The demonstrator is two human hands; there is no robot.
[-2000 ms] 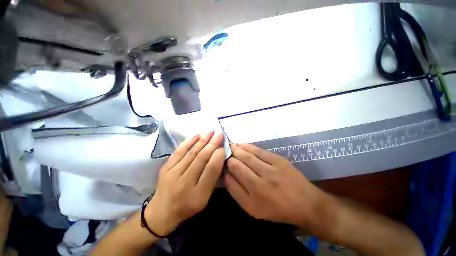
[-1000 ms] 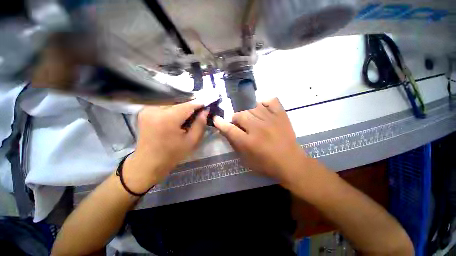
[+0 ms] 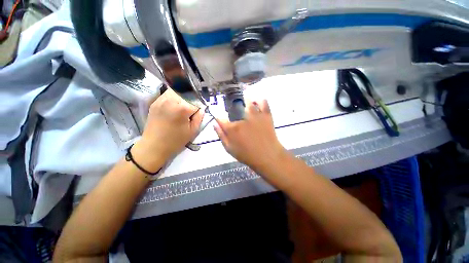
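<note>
A pale grey garment piece [image 3: 72, 154] with dark bands along its edges lies bunched left of the needle and hangs over the table edge. My left hand [image 3: 172, 120] pinches a part of it, with a small edge showing below the fingers. My right hand [image 3: 249, 128] has its thumb and index fingertips at the cloth by the needle, facing the left fingertips. The presser foot area [image 3: 213, 97] is just beyond the fingertips. A stubby grey attachment [image 3: 236, 105] stands right beside it. The fingers hide most of the held edge.
The white sewing machine head [image 3: 329, 46] with a blue stripe spans the top. Black-handled shears [image 3: 352, 95] and yellow-green and blue snips [image 3: 385, 117] lie at the right. A ruler scale [image 3: 329, 155] runs along the table's front. A blue crate [image 3: 403, 205] stands below right.
The view has shifted and shows more of the machine head. Since two seconds ago, both hands have moved from flat on the cloth to pinching by the needle. The cloth has shifted left.
</note>
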